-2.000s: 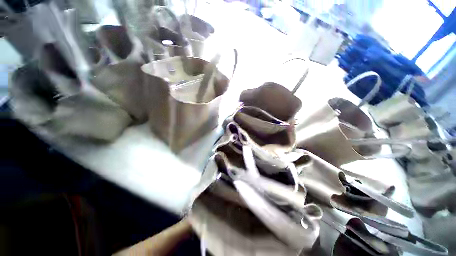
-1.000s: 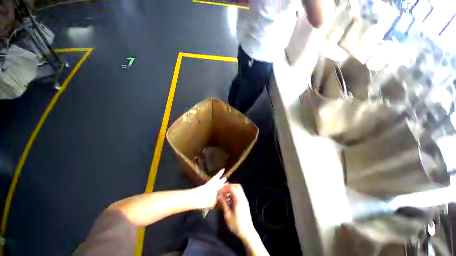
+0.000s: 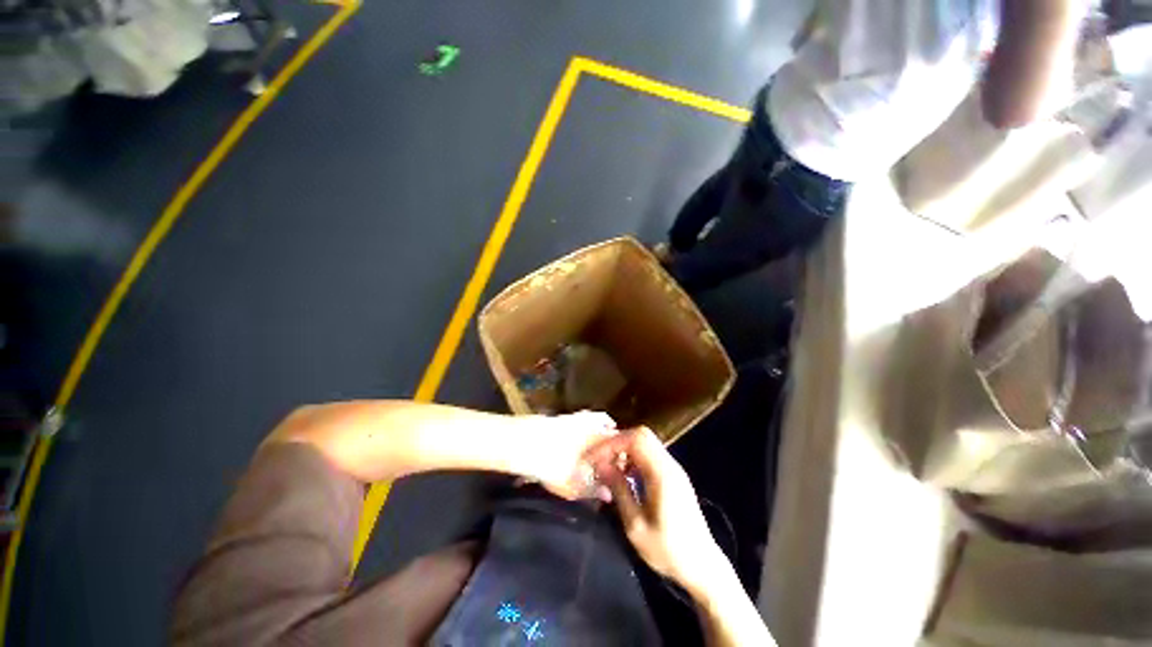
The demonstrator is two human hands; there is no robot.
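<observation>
My left hand (image 3: 571, 453) and my right hand (image 3: 648, 487) are together at the near rim of an open cardboard carton (image 3: 670, 331) on the floor. Their fingertips meet and the fingers are bent. Something tiny and pale may be between them, but it is too small and blurred to tell. Scraps (image 3: 546, 375) lie at the bottom of the carton.
A person (image 3: 783, 164) in a light top and dark trousers stands just beyond the carton. At the right, grey-beige tote bags (image 3: 935, 373) stand on a white-covered table (image 3: 828, 506). Yellow lines (image 3: 499, 240) mark the dark floor. Pale material lies at the upper left.
The view has swung from the bags on the table to the floor and carton. Since the last earlier frame, both hands remain together by the carton, and the person beyond shows more fully.
</observation>
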